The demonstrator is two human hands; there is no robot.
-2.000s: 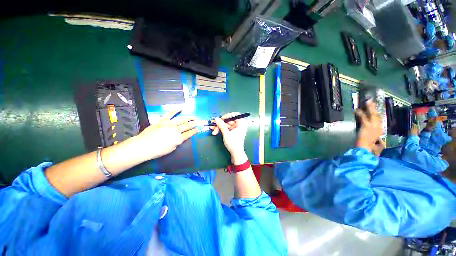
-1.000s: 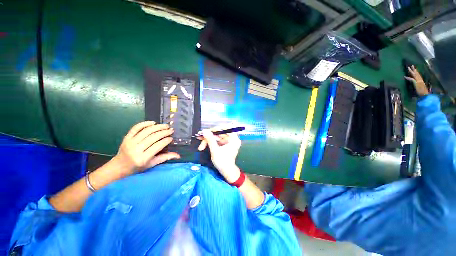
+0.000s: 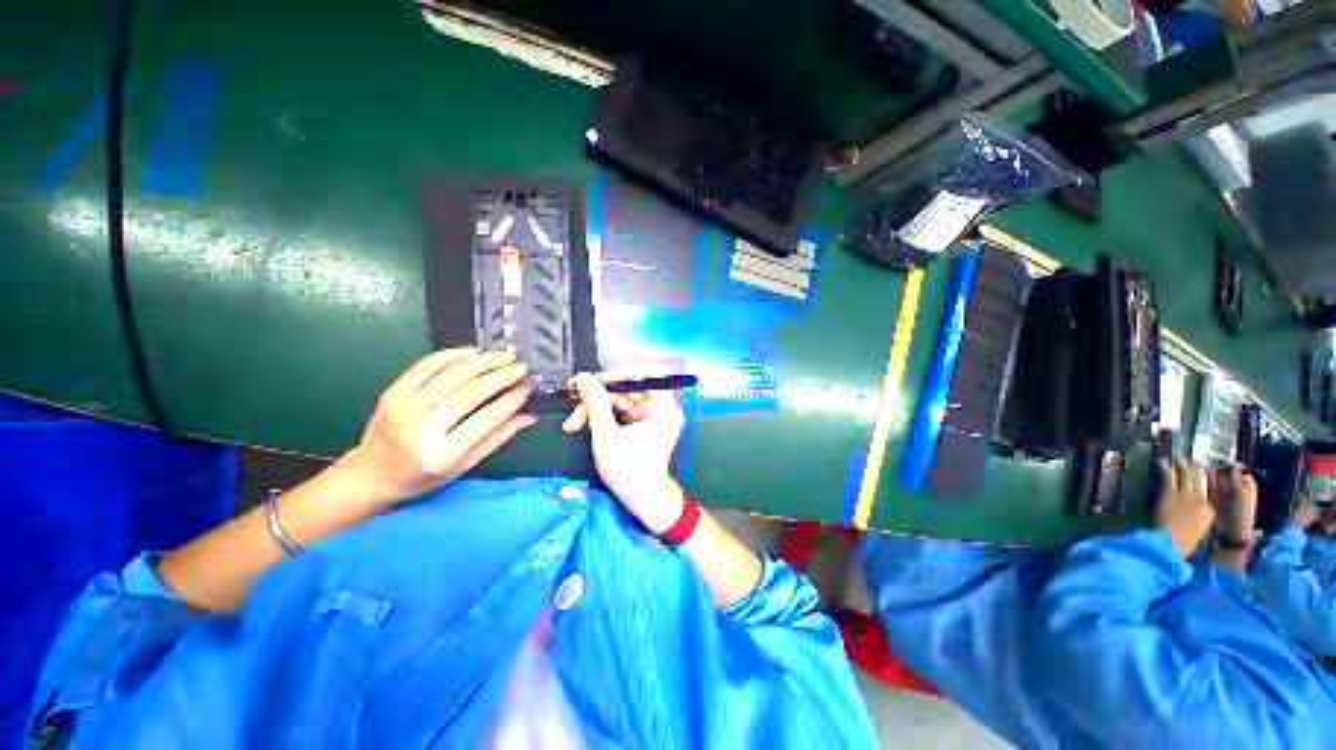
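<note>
The black device housing [image 3: 523, 286] lies open side up on the flat black work pad [image 3: 451, 264], with slanted ribs, a yellow-orange patch and pale strips inside. My left hand [image 3: 444, 413] rests over the housing's near left end, its fingertips on the edge. My right hand [image 3: 633, 437], with a red wristband, holds the dark pen-like tweezers [image 3: 652, 384]. Their tip points at the housing's near right corner; whether it grips a piece is too small to tell. My left fingers hide part of the housing's near end.
Striped dark sheets [image 3: 645, 257] and a pale-striped sheet [image 3: 772, 268] lie right of the housing. A black parts tray [image 3: 711, 154] and a plastic bag [image 3: 960, 198] lie behind. Yellow tape [image 3: 888, 396] separates a neighbour's black housings [image 3: 1058, 359]. A person in blue sits right. A black cable [image 3: 120, 220] crosses left.
Since two seconds ago both my hands have moved from the striped sheets to the housing's near end. In the last second they shifted only slightly. The neighbour's hands have moved.
</note>
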